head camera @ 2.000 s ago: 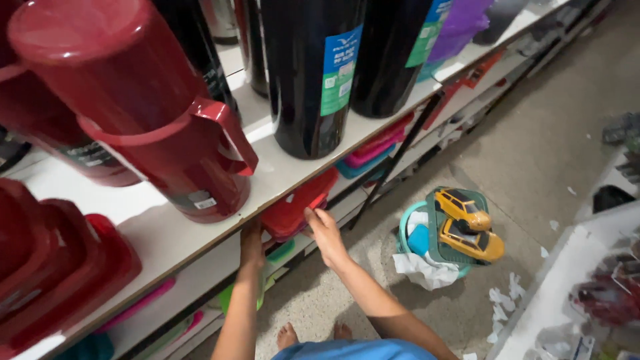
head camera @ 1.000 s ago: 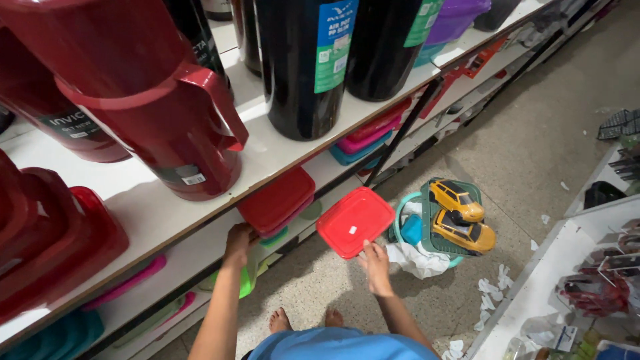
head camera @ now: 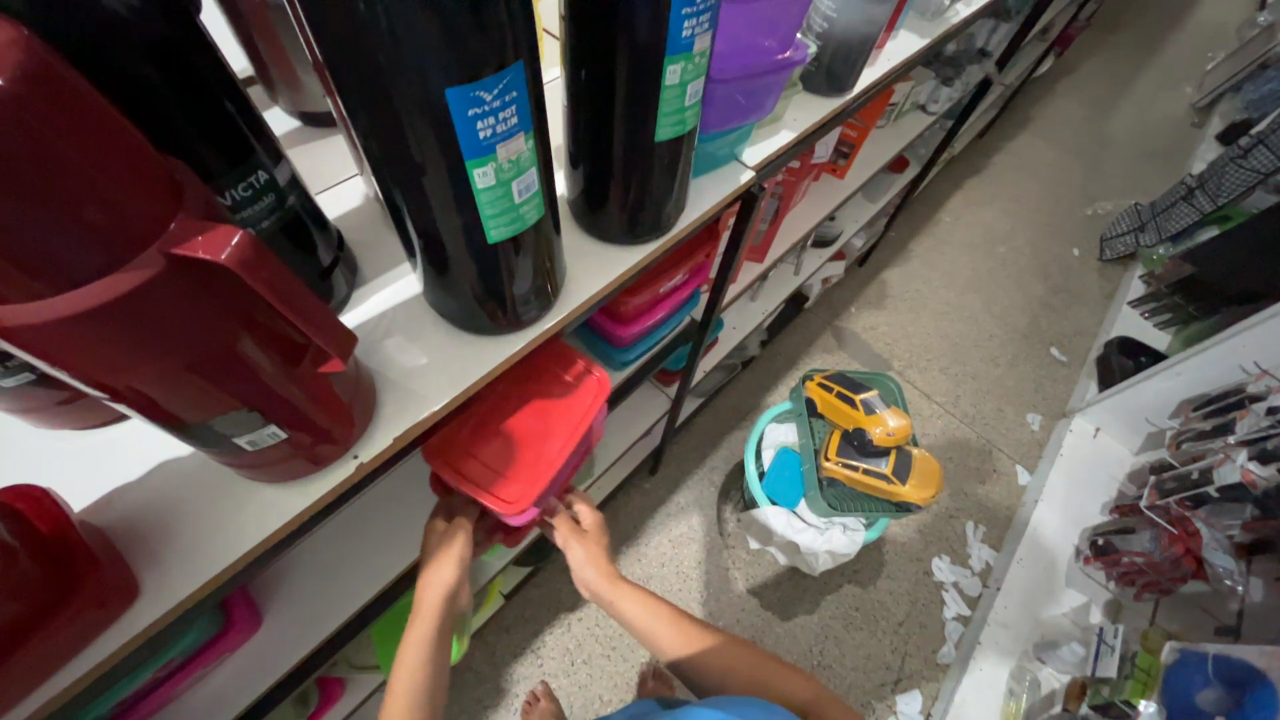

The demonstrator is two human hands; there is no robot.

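A stack of plastic containers with a red lid [head camera: 525, 425] on top juts out from under the upper shelf, tilted toward me. My left hand [head camera: 452, 530] grips its near left corner, fingers partly hidden beneath it. At the near right corner, my right hand [head camera: 580, 535] holds the stack's lower edge, where pink plastic shows. Just behind it, more stacked lidded containers [head camera: 645, 310] in red, pink and blue lie on the lower shelf. A bright green plastic container [head camera: 395, 630] is below my left forearm.
Dark red thermos jugs [head camera: 200, 330] and black air pots [head camera: 470, 180] stand on the upper shelf [head camera: 400, 370]. On the floor, a turquoise basket [head camera: 752, 470] holds white paper and a green crate [head camera: 812, 440] with yellow toy cars [head camera: 880, 470]. Paper scraps [head camera: 950, 600] lie beside the right shelf.
One second ago my right hand held a red lid or container out to the right; now it is back at the stack beside my left hand. The stack sticks out farther from the shelf.
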